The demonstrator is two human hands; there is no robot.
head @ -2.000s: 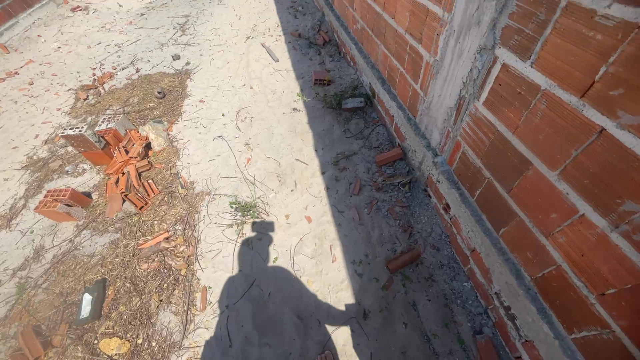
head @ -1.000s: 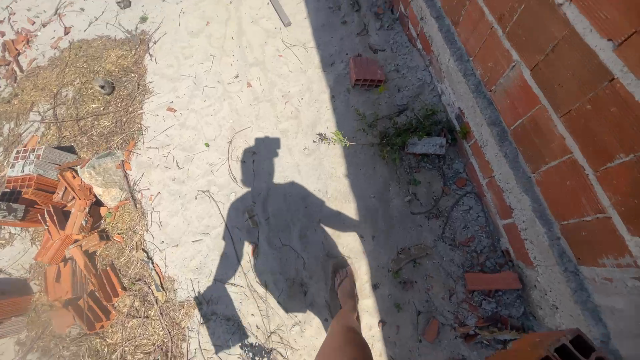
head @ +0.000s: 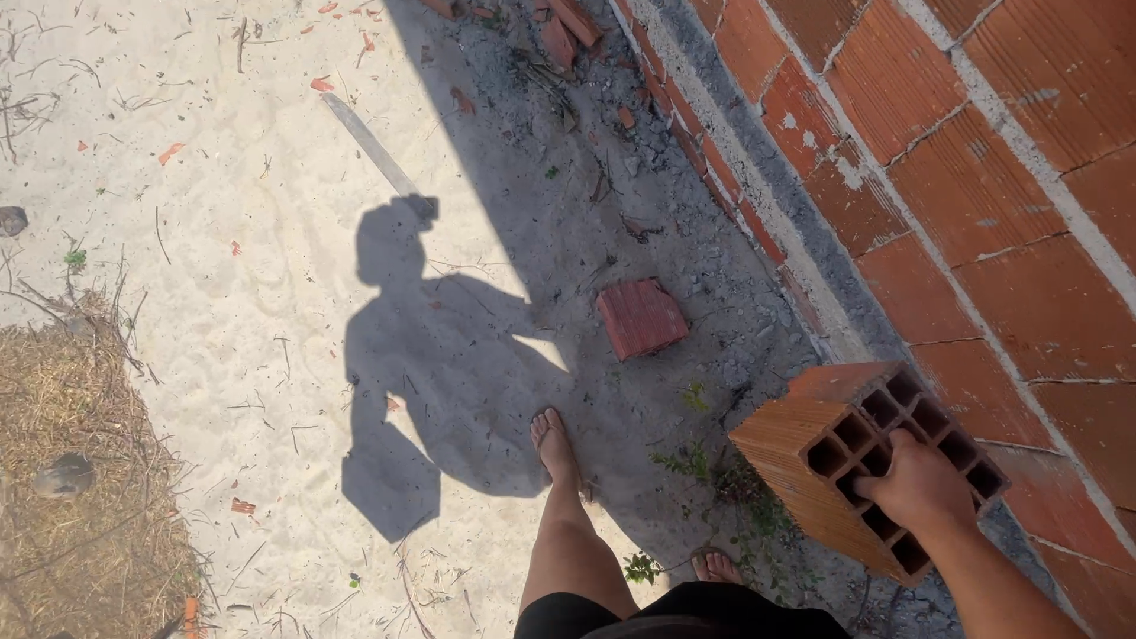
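Note:
My right hand (head: 914, 484) grips a hollow clay brick (head: 799, 453) at the lower right, with fingers hooked into the cells of its open end. The brick hangs clear of the ground beside the brick wall. My left hand is out of the picture. On the sand my shadow (head: 399, 355) shows a block shape at the end of the arm on the left. A broken piece of red brick (head: 642, 318) lies on the shaded ground ahead of the held brick.
A brick wall (head: 923, 222) with a concrete ledge (head: 763, 169) runs along the right. A flat strip (head: 368, 142) lies on the sand ahead. Dry straw (head: 80, 497) with a grey stone (head: 64, 475) is at the left. Brick shards (head: 572, 27) lie near the wall, and small plants (head: 692, 461) grow near my feet.
The view has moved forward along the wall. The held brick, only partly visible at the bottom edge one second ago, now shows almost whole with my right hand on it. The brick pile has left the view.

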